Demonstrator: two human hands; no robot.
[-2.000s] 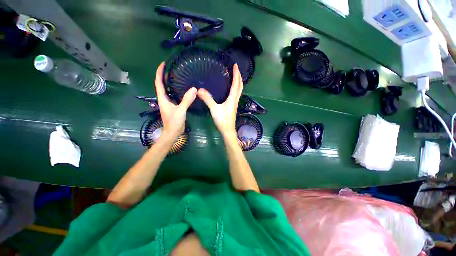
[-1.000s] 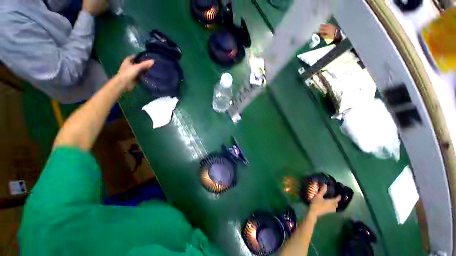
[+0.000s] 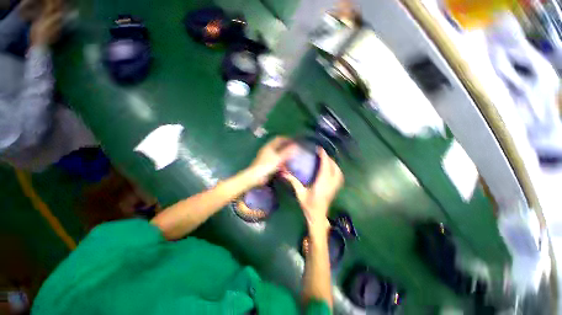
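The head view is blurred by motion. A black clip fan (image 3: 302, 163) with a pale centre disc is held over the bench, its clip base pointing away from me. My left hand (image 3: 275, 159) grips its left side. My right hand (image 3: 321, 184) grips its right side. Another clip fan (image 3: 256, 202) lies on the bench just below my left hand, partly covered by the forearm. One more fan (image 3: 334, 245) lies beside my right forearm, partly hidden by it.
More fans lie at the lower right (image 3: 365, 288), upper left (image 3: 128, 58) and top. A clear bottle (image 3: 238, 107) stands or lies beside the grey metal upright (image 3: 277, 83). A white cloth (image 3: 161, 146) lies at left. Another person's sleeve (image 3: 28, 98) is at the far left.
My left hand has left the fan at the upper left, which now lies farther up the bench. Both hands have come together on one fan. The view has shifted.
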